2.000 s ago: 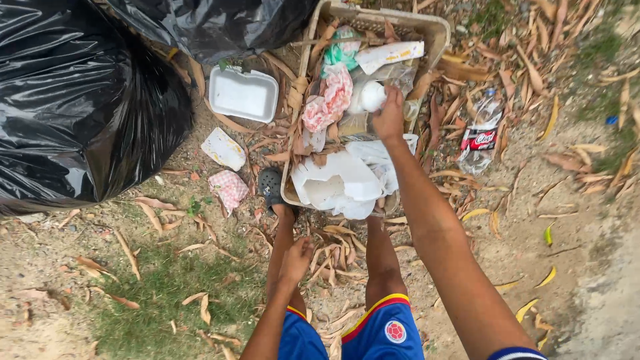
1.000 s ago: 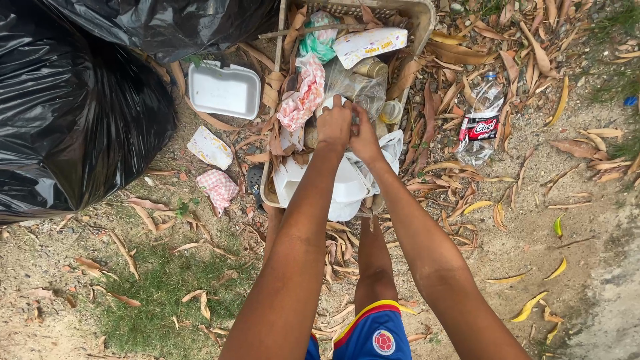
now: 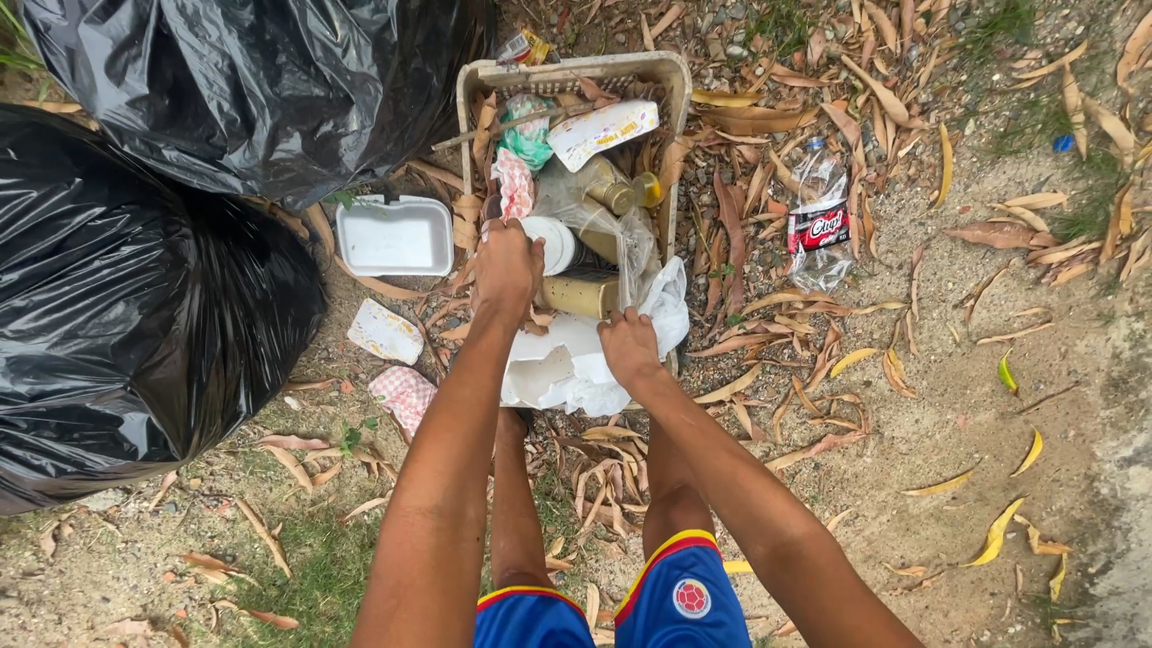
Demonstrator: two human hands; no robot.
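Observation:
A plastic crate [image 3: 673, 81] full of litter stands in front of my feet. My left hand [image 3: 509, 265] is over its left side, fingers curled at the red-and-white checked paper [image 3: 514, 184] and beside a white round lid or cup [image 3: 551, 245]; what it grips is hidden. My right hand [image 3: 630, 345] bends its fingers near the clear plastic bag [image 3: 637, 250] and a gold-coloured container [image 3: 580, 295], above white foam pieces [image 3: 540, 364]; its hold is unclear. Farther back in the crate lie a printed card tray [image 3: 603, 133] and a green-tinted bag [image 3: 527, 135].
Black garbage bags [image 3: 135, 306] bulge at the left. Beside the crate lie a white foam tray [image 3: 394, 236], a printed card piece [image 3: 385, 331] and crumpled checked paper [image 3: 402, 396]. A plastic bottle [image 3: 817, 220] rests among dry leaves at the right.
My hands were together over the middle of the crate one second ago. They are now apart, the left at the crate's left side and the right nearer its front right.

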